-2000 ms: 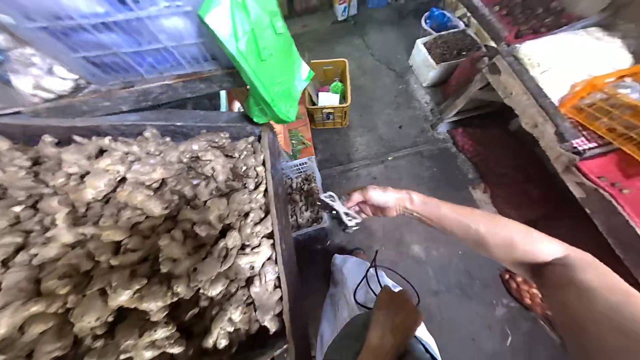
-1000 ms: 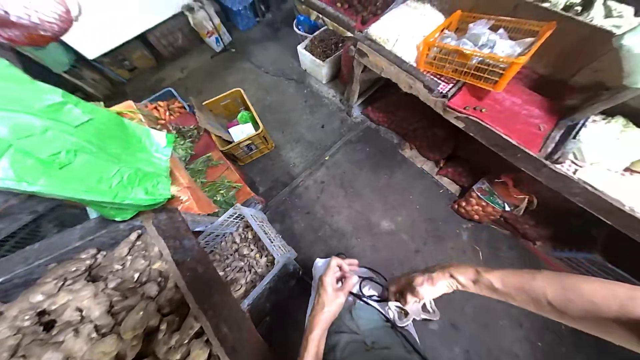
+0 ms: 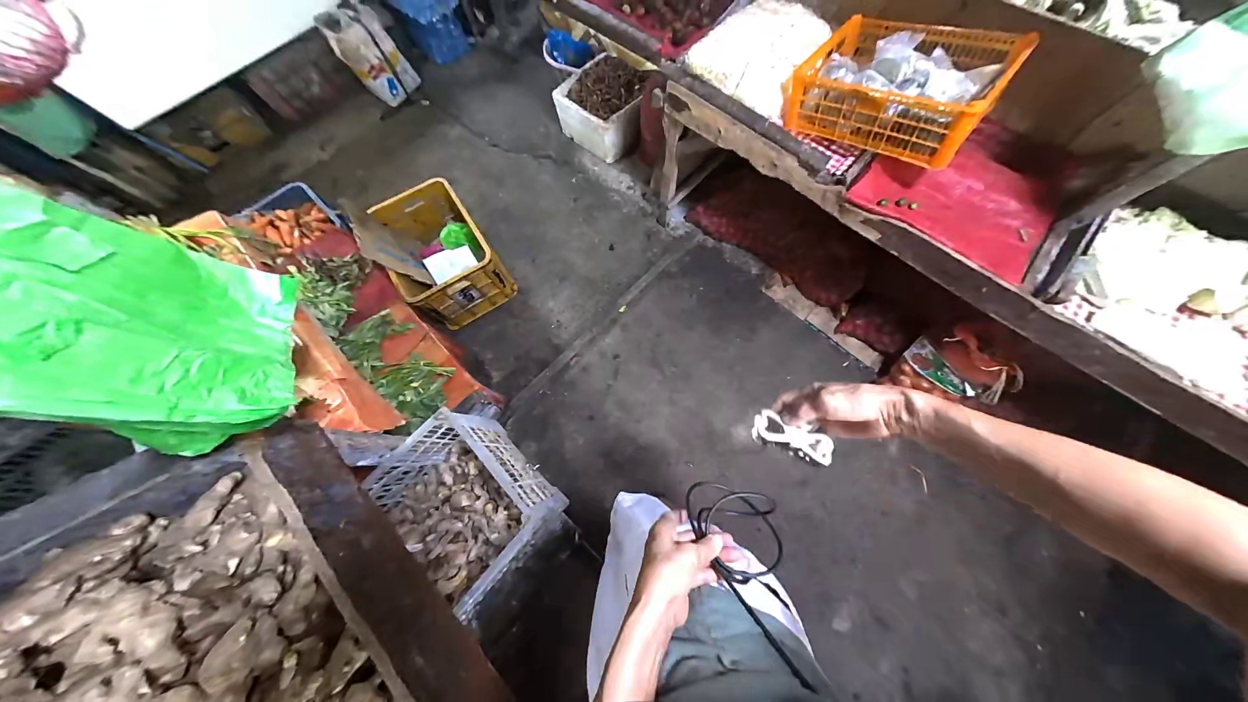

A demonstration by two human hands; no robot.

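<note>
A looped black cord (image 3: 760, 531) is pinched in my left hand (image 3: 675, 565), above a white cloth or sack (image 3: 624, 546) over my lap at the lower middle. The cord's tail runs down toward my grey-green clothing (image 3: 731, 653). Out to the right, over the floor, my right hand (image 3: 846, 409) holds a small bundled white cord (image 3: 792, 438) at its fingertips. The two hands are apart.
Ginger roots (image 3: 185, 604) fill a wooden bin at the lower left, beside a grey plastic crate (image 3: 526, 468) of small roots. A yellow crate (image 3: 497, 278) stands farther forward. Along the right runs a wooden stall edge (image 3: 975, 283) with an orange basket (image 3: 868, 132).
My right hand has moved up and away from my lap with the white cord. My left hand stays low, and the black cord's loops now show at its fingers. The view has swung right since two seconds ago.
</note>
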